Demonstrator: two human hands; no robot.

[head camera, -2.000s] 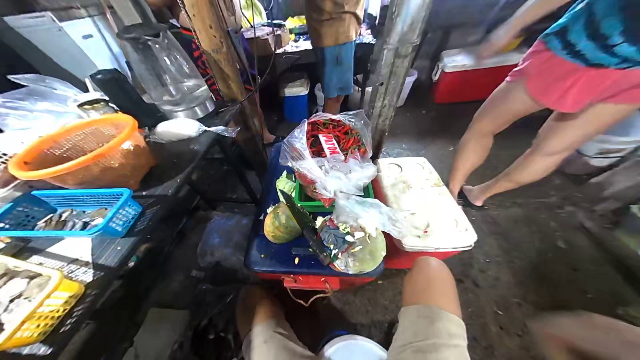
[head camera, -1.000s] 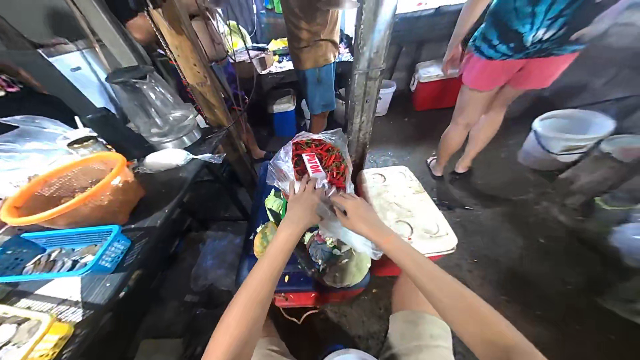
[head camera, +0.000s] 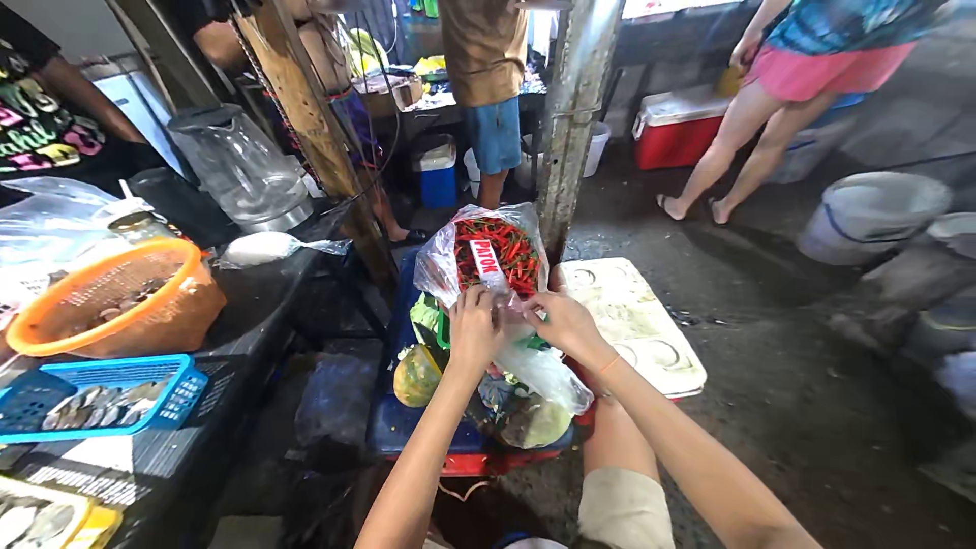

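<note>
A clear plastic bag (head camera: 435,267) of red chili peppers (head camera: 515,248), with a printed label in it, rests over a green basket (head camera: 444,329) on a blue cooler lid (head camera: 393,412). My left hand (head camera: 474,324) is at the bag's near edge, fingers bent against the plastic. My right hand (head camera: 566,324) pinches the plastic at its right side. Under my hands lie a crumpled clear bag (head camera: 545,377), a cut green-yellow vegetable piece (head camera: 417,375) at left and a pale green round vegetable (head camera: 537,423) at the near right.
A white cooler lid (head camera: 656,328) adjoins on the right, beside a metal post (head camera: 572,130). To the left, a dark table (head camera: 252,305) bears an orange basket (head camera: 122,305), a blue basket (head camera: 194,381) and a clear pitcher (head camera: 240,164). Several people stand around; white buckets (head camera: 869,221) are at right.
Both my hands have come in from out of view to the chili bag's near edge. The person in pink shorts has moved away and now stands farther back.
</note>
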